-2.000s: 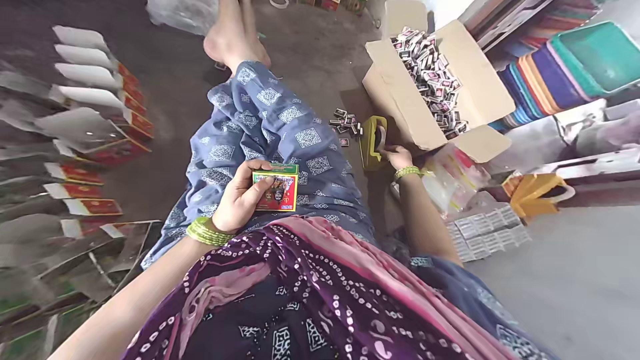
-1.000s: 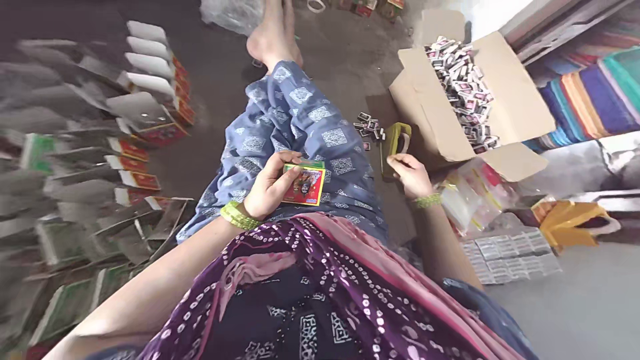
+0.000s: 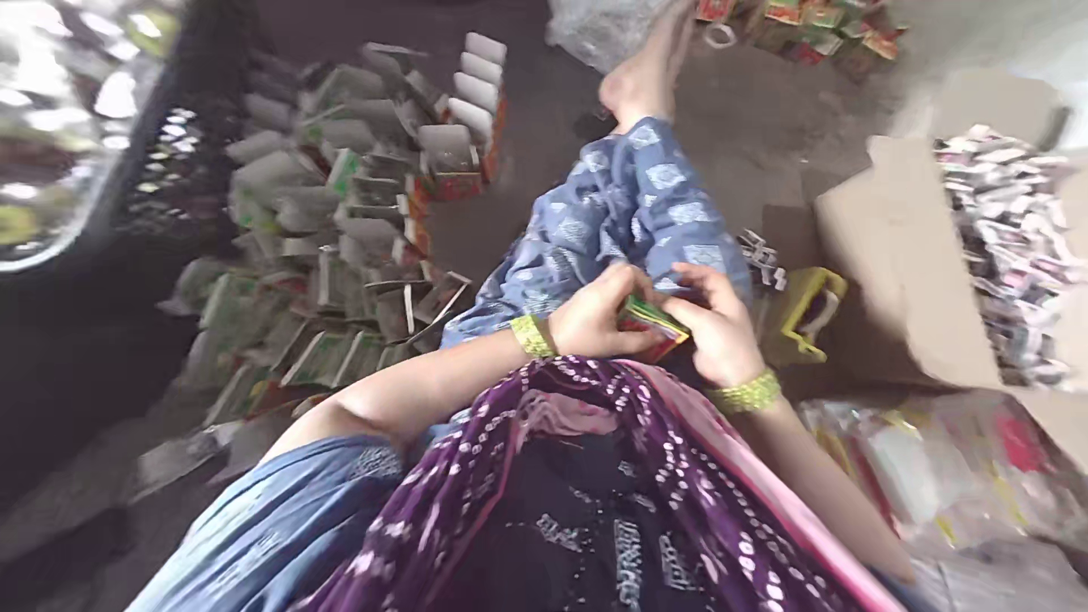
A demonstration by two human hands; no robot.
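Observation:
Over my lap, my left hand (image 3: 605, 316) grips a small stack of flat printed cards or cartons (image 3: 653, 323), coloured green, yellow and red. My right hand (image 3: 716, 327) touches the stack's right edge with its fingertips; whether it grips the stack too, I cannot tell. Just right of that hand lies a yellow-rimmed container (image 3: 812, 314) on the floor. Small loose pieces (image 3: 762, 259) lie beyond it. An open cardboard box (image 3: 901, 263) at the right holds many small white and pink pieces (image 3: 1011, 246).
Rows of small open cartons (image 3: 357, 204) stand at the left. A large container with a pale rim (image 3: 64, 242) is at the upper left. Clear plastic packets (image 3: 943, 459) lie at the lower right. A plastic bag (image 3: 599, 30) and more small cartons (image 3: 816, 25) are beyond my foot.
My right hand has moved from the yellow-rimmed container to the stack in my left hand. The stack is now tilted edge-up. The view has swung left.

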